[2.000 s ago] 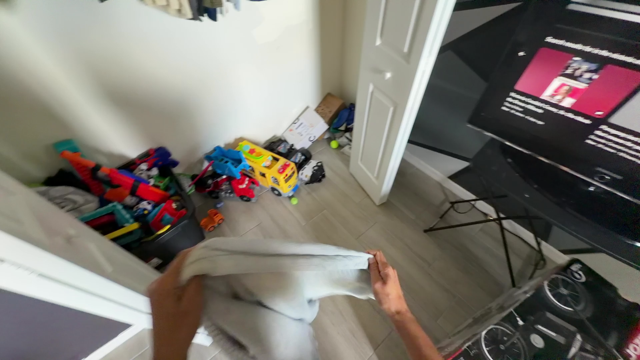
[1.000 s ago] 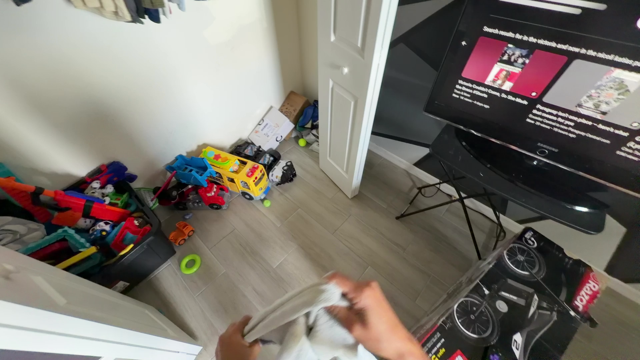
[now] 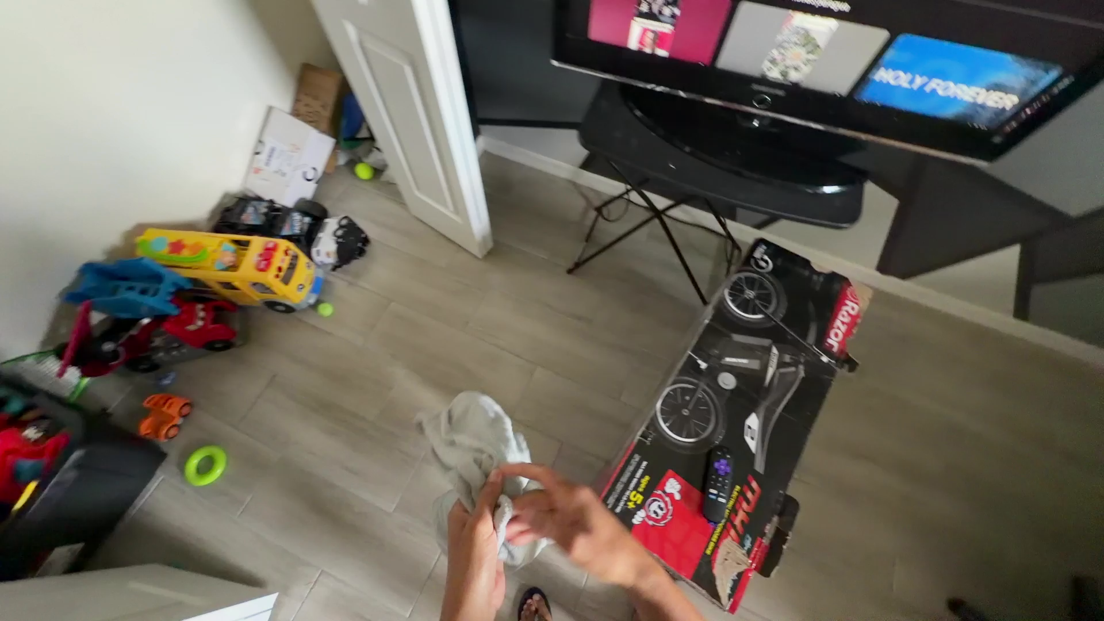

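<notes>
A light grey-green cloth or garment (image 3: pixel 473 435) hangs bunched at the lower middle of the head view. My left hand (image 3: pixel 477 548) is closed on its gathered edge, thumb uppermost. Against the cloth's right side, my right hand (image 3: pixel 565 522) has its index finger stretched toward the left thumb; it is slightly blurred, and its other fingers are curled near the fabric. Whether those fingers grip the cloth is hard to tell. The lower folds are partly hidden behind both hands.
A Razor box (image 3: pixel 733 414) bearing a remote control (image 3: pixel 718 483) lies right of my hands. Behind stand a television (image 3: pixel 802 108) on a black folding table (image 3: pixel 724 177) and a white door (image 3: pixel 414 121). Left are a toy bus (image 3: pixel 250 267), a green ring (image 3: pixel 205 466) and a black toy bin (image 3: pixel 95 483).
The cloth was stretched wide between both hands two seconds ago; now it is bunched, with my hands close together. The view has swung right and down.
</notes>
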